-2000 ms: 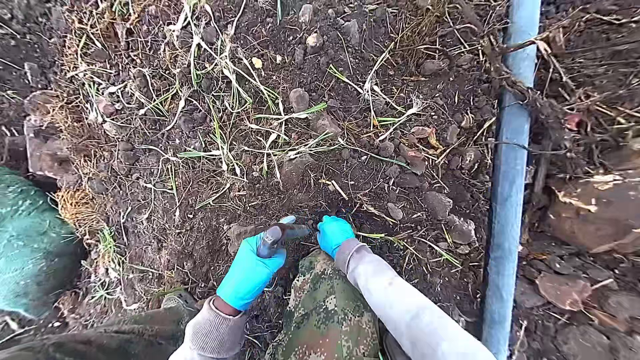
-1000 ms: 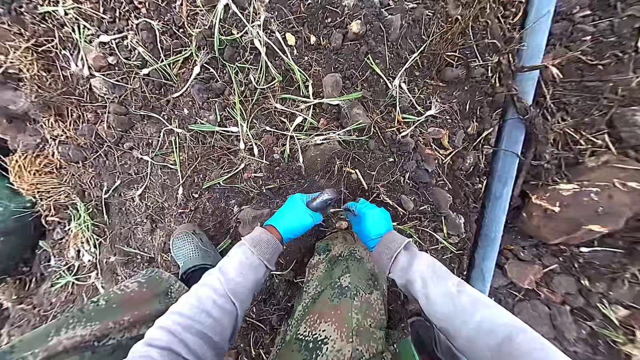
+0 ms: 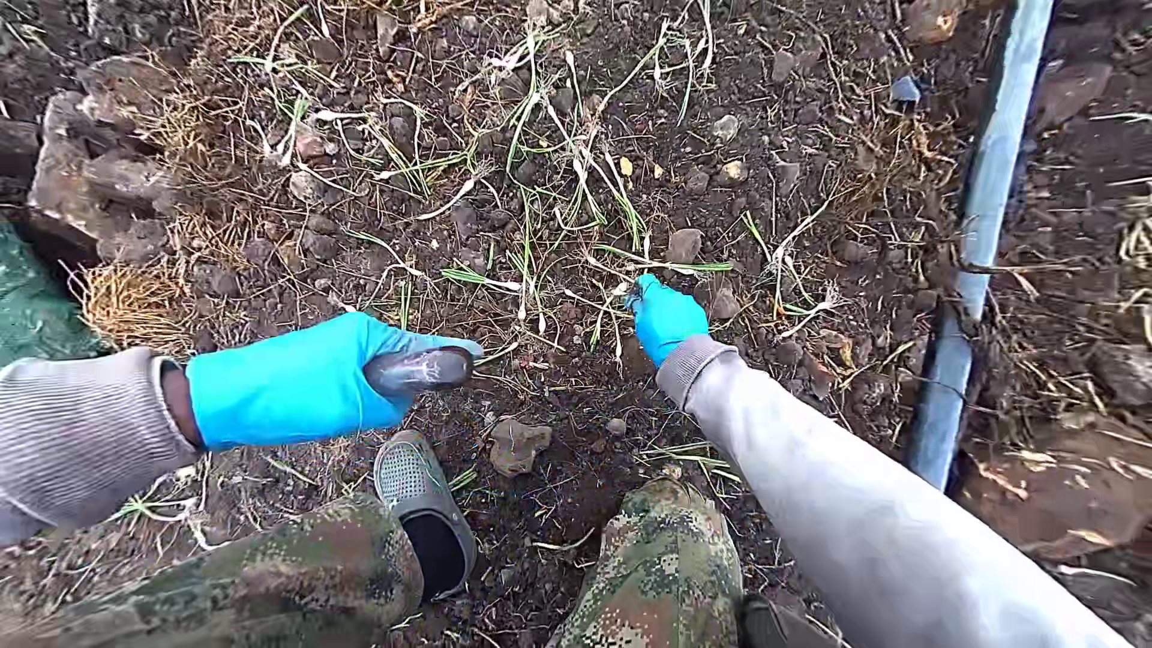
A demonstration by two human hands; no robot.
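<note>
My left hand point(image 3: 297, 378), in a blue glove, is closed around a dark rounded handle point(image 3: 419, 370); the rest of that tool is out of sight below the hand. My right hand point(image 3: 668, 317), also gloved in blue, is down at the soil with its fingertips at the root end of a small green-leaved bulb plant point(image 3: 688, 266); whether the fingers grip it is unclear. More pale-bulbed seedlings point(image 3: 585, 171) lie scattered on the dark soil beyond both hands. A small bunch of green shoots point(image 3: 688, 457) lies just above my knee.
A grey-blue pipe point(image 3: 985, 216) runs along the right side, with a large flat rock point(image 3: 1066, 486) beyond it. Stones point(image 3: 99, 171) and a green sack-like thing point(image 3: 36, 297) are at the left. My grey clog point(image 3: 423, 504) stands near a loose stone point(image 3: 519, 445).
My hands were close together near my knee a second ago. Now they are apart: the left, with the handle, is farther left, and the right reaches forward to the scattered plants.
</note>
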